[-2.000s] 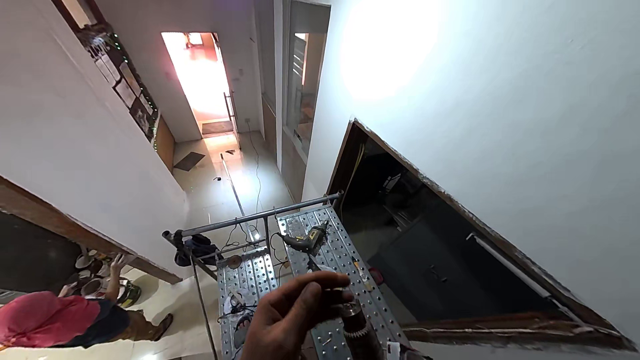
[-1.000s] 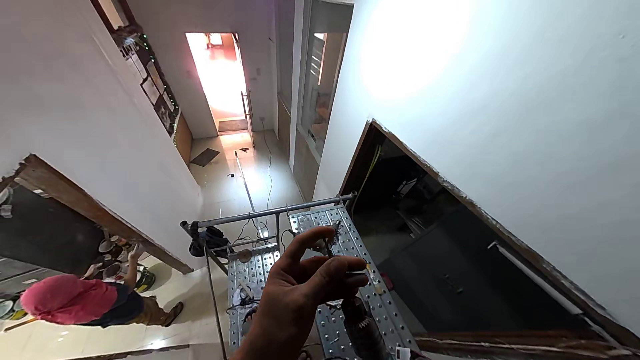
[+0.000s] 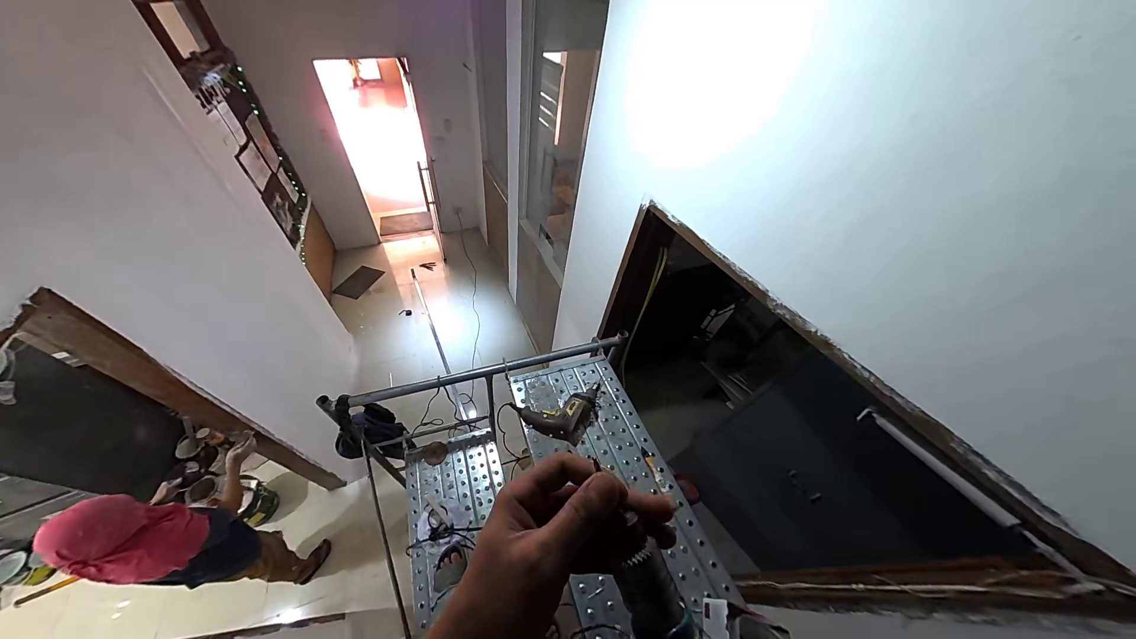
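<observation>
My left hand (image 3: 555, 524) reaches up from the bottom centre, its thumb and fingers brought together at the upper end of a dark tool. Whether something small is pinched between them cannot be told. The tool (image 3: 652, 586) looks like a power drill standing nose up, with a toothed metal chuck ring (image 3: 637, 557) just under the fingers; its lower part runs toward the bottom edge. My right hand is not in view. Beyond my left hand a yellow-and-black drill (image 3: 568, 415) lies on the perforated metal scaffold plank (image 3: 621, 426).
A metal guard rail (image 3: 479, 368) crosses the scaffold's far end. A second plank (image 3: 457, 479) carries cables and small items. Below left, a person in a red head covering (image 3: 124, 541) bends by containers. A wood-framed opening (image 3: 799, 319) lies right; a long bar (image 3: 430, 324) rests on the floor.
My left hand's fingers have drawn in closer over the chuck, which showed more openly two seconds ago. The person below has an arm extended toward the containers throughout.
</observation>
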